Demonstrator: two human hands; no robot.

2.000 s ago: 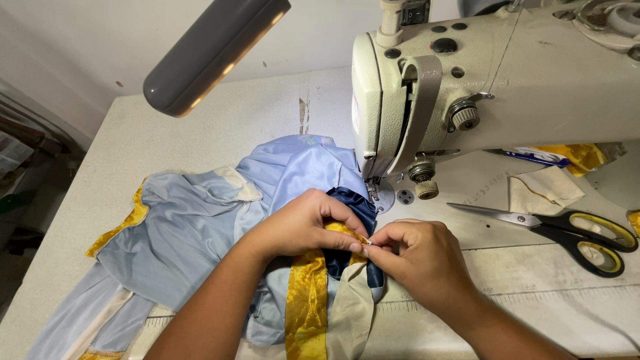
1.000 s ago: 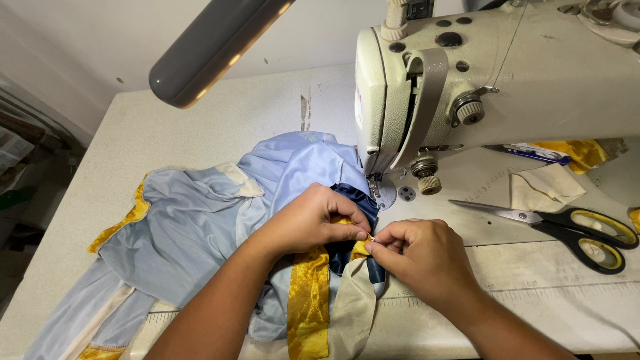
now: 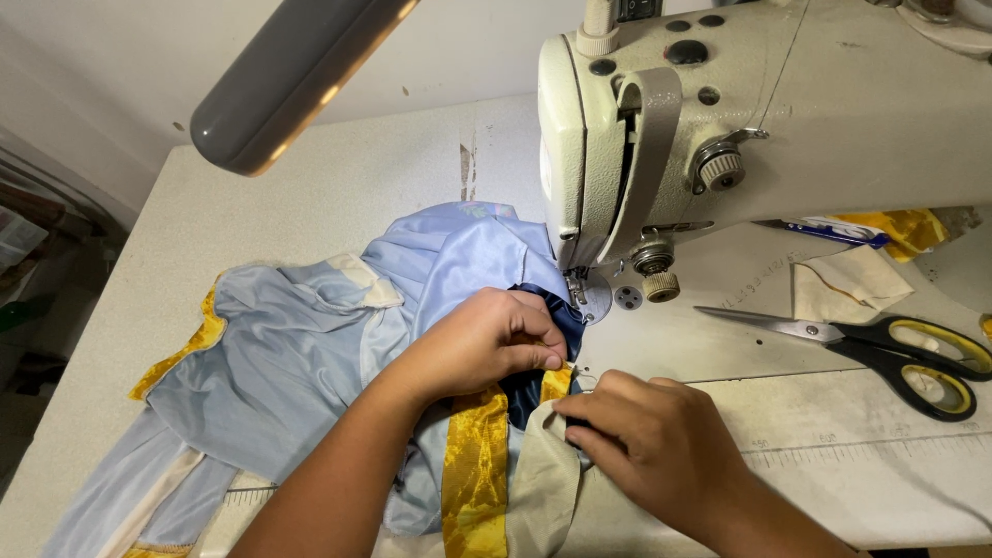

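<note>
A light blue satin garment (image 3: 294,349) with yellow velvet trim (image 3: 477,480) lies beside the needle area of a cream sewing machine (image 3: 728,132). With thumb and fingertips, my left hand (image 3: 496,333) pinches the upper end of a short yellow velvet strip (image 3: 556,383) over dark navy satin (image 3: 573,329). Lower and to the right, my right hand (image 3: 651,434) has its thumb and forefinger at the edge of a cream fabric strip (image 3: 542,473), close to the yellow piece. Part of the layers is hidden under the fingers.
Black-handled scissors (image 3: 837,333) lie open at the right, below a cream fabric scrap (image 3: 849,283). Behind them are a blue tool (image 3: 829,231) and more yellow cloth (image 3: 903,232). A grey lamp (image 3: 287,85) hangs at the upper left. A ruler scale (image 3: 837,446) runs along the near edge.
My right hand has moved down and slightly away from my left fingertips, so more of the short yellow strip shows between them. My left hand stays at nearly the same spot.
</note>
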